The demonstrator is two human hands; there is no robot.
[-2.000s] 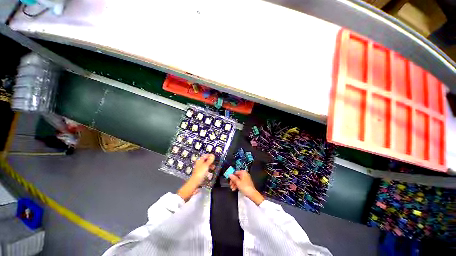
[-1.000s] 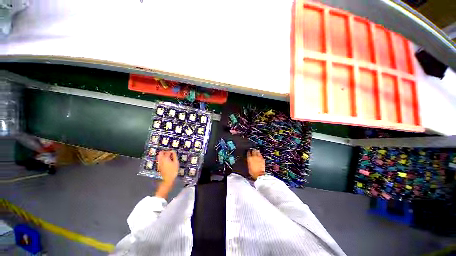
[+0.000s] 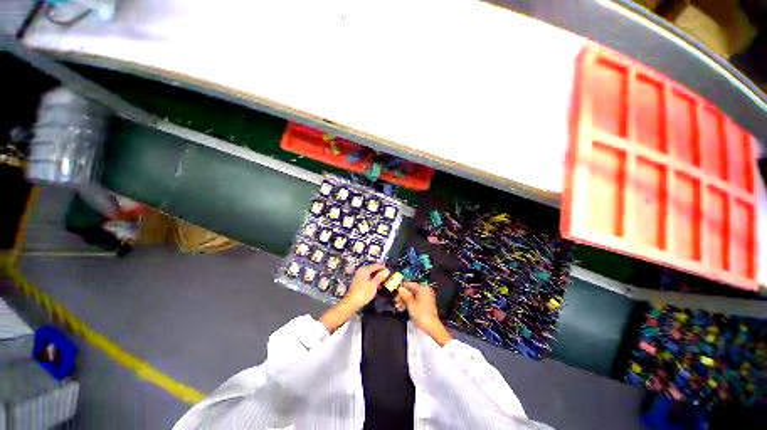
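A small yellow component is held between my two hands, just right of the tray's near corner. My left hand pinches it from the left. My right hand has its fingertips on its right side. The clear pocketed tray lies tilted at the left, with rows of dark squares with pale centres. A few loose teal and blue components lie just beyond my right hand. A dense pile of coloured leaded components lies to the right.
A shallow red bin with a few coloured parts sits under the edge of the white shelf. An orange-red compartment tray lies on the shelf at right. Another pile is far right. Stacked clear trays stand far left.
One second ago my left hand was over the tray and my right hand at the pile's left edge. They have come together around a yellow component. The camera view has shifted and tilted.
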